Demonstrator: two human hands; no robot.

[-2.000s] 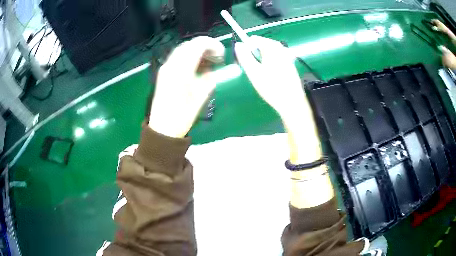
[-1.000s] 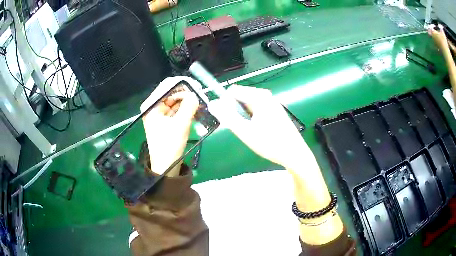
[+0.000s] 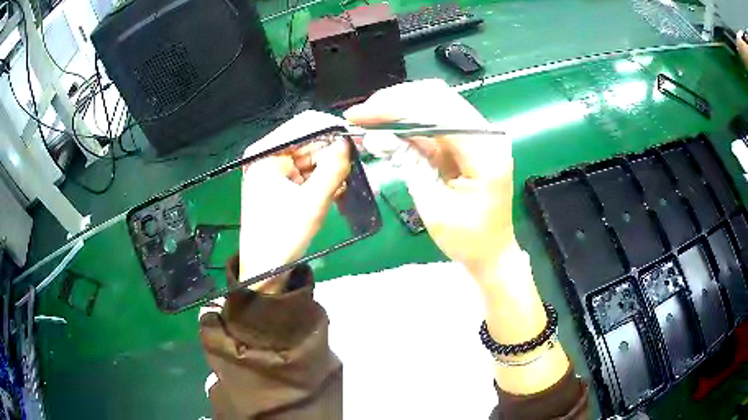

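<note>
A black phone middle frame [image 3: 174,254] is held in the air, tilted, its camera-hole end at the lower left. My left hand [image 3: 287,193] reaches through its open middle and grips it near the upper right corner. My right hand [image 3: 459,172] holds a slim tool [image 3: 443,130], seen edge-on as a thin line. The tool's tip is at the frame's upper right corner; whether it touches cannot be told. Overexposure hides finger detail. The bright white sheet [image 3: 402,344] lies below my hands.
A black blister tray [image 3: 574,234] lies at right, two pockets showing camera-hole parts. Other frames lie on the green surface at left [image 3: 79,291], behind my hands and at upper right [image 3: 683,94]. Beyond the rail stand a ribbed black box [image 3: 184,74], a dark red box [image 3: 358,57], keyboard [image 3: 439,22] and mouse [image 3: 458,57].
The frame has turned flatter, its camera end swinging up and left. The tool has turned from a broad slanted view to a near-horizontal thin line. The person's arm at upper right has mostly left view.
</note>
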